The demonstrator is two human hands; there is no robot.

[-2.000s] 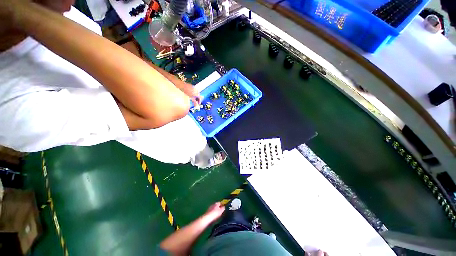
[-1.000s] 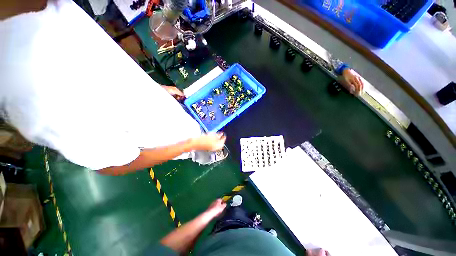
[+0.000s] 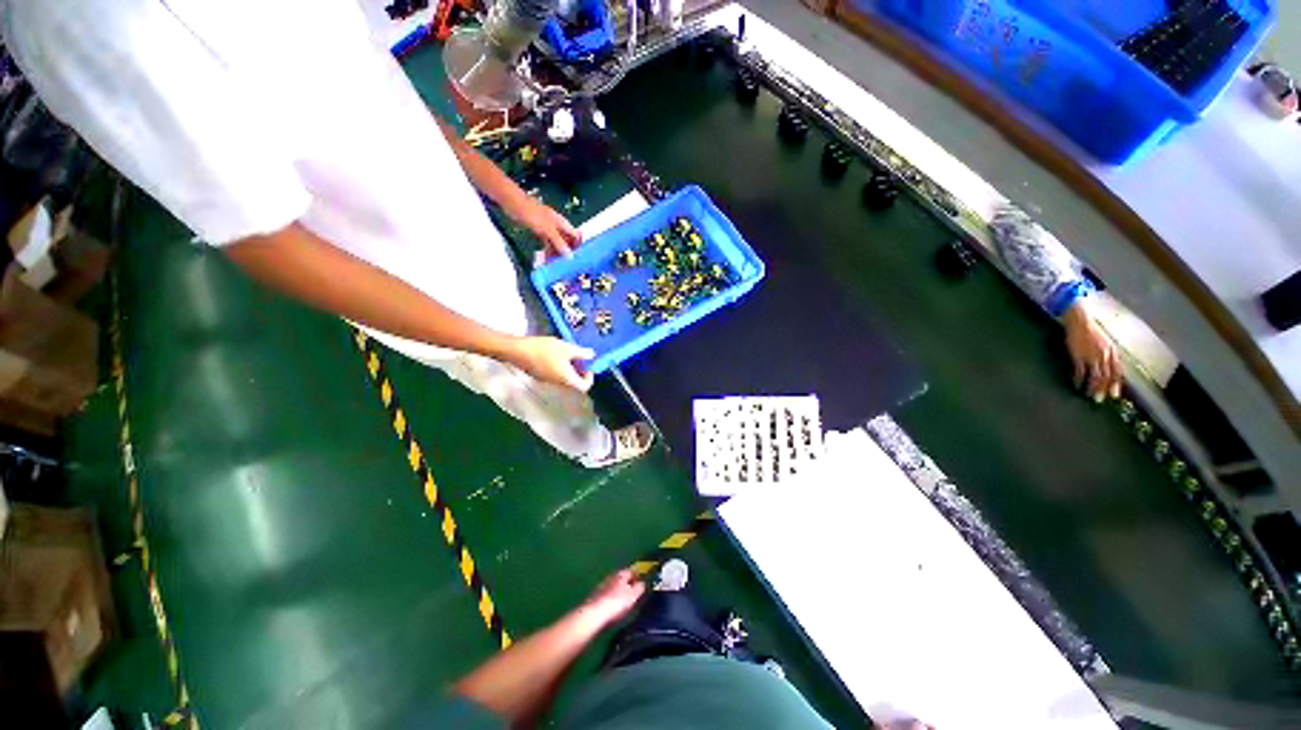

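Observation:
My left hand (image 3: 616,592) hangs low over the floor beside my body, small and blurred; I see nothing held in it. My right hand (image 3: 899,723) is cut off by the bottom edge, at the near end of the white bench top (image 3: 913,571). A pale square sheet (image 3: 718,464) with rows of small dark parts lies at the far end of that top. Beyond it, a blue tray (image 3: 625,342) holds loose green and yellow parts. Another person's two hands touch its left end and near corner.
A person in white clothing (image 3: 371,214) stands at the left of the tray. Another person's hand (image 3: 1092,357) reaches over the dark green conveyor (image 3: 1027,485) from the right. A blue crate (image 3: 1127,121) stands at upper right. Cartons (image 3: 50,585) and yellow-black floor tape lie left.
The person in white has straightened and moved back, and now has both hands at the tray. The hand at the right has moved further along the conveyor edge. My hands look much the same.

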